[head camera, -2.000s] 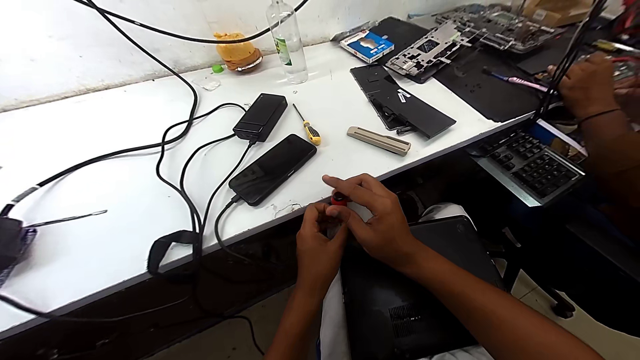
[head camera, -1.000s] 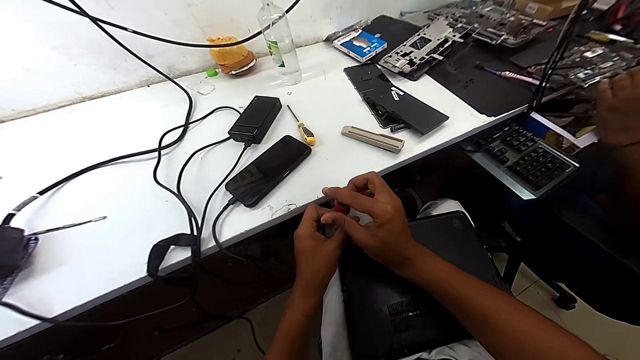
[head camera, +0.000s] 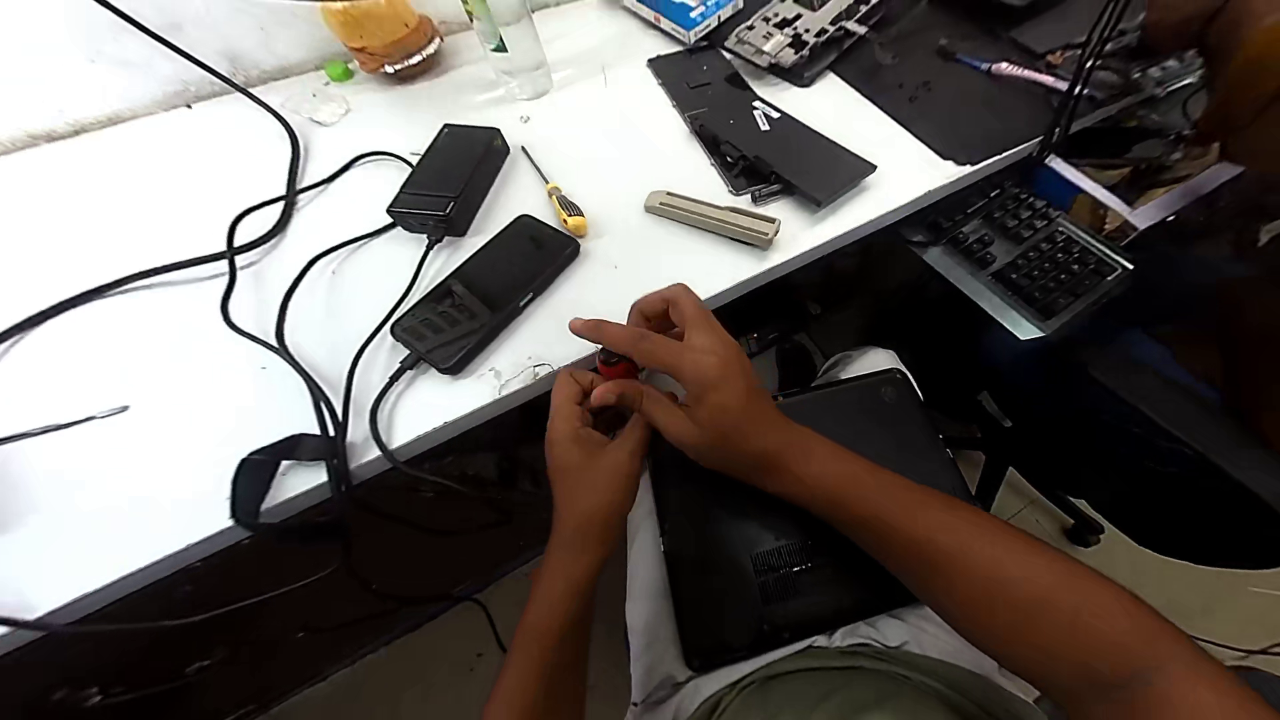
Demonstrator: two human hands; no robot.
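A small red and black object [head camera: 617, 364], perhaps a screwdriver handle, shows between my two hands above the table's front edge. Thumb and fingers of my right hand [head camera: 690, 380] close on it. My left hand [head camera: 597, 440] is curled just below, touching my right; what its fingers pinch is hidden. Under my hands a black laptop [head camera: 800, 530] lies bottom side up across my lap, its vent grille visible. On the table nearby are a black phone-like device [head camera: 490, 290] with a cable plugged in, a yellow and black screwdriver [head camera: 560, 198] and a beige plastic bar [head camera: 712, 218].
A black power brick [head camera: 450, 180] and looping black cables [head camera: 232, 255] lie on the left of the white table. Black laptop panels [head camera: 760, 130], a clear bottle [head camera: 512, 45] and a blue box [head camera: 690, 15] are farther back. A keyboard [head camera: 1030, 255] sits at right, beside another person's dark workspace.
The co-worker's hand, seen at the right in earlier frames, has moved out of its former place. My hands stay together around the red object.
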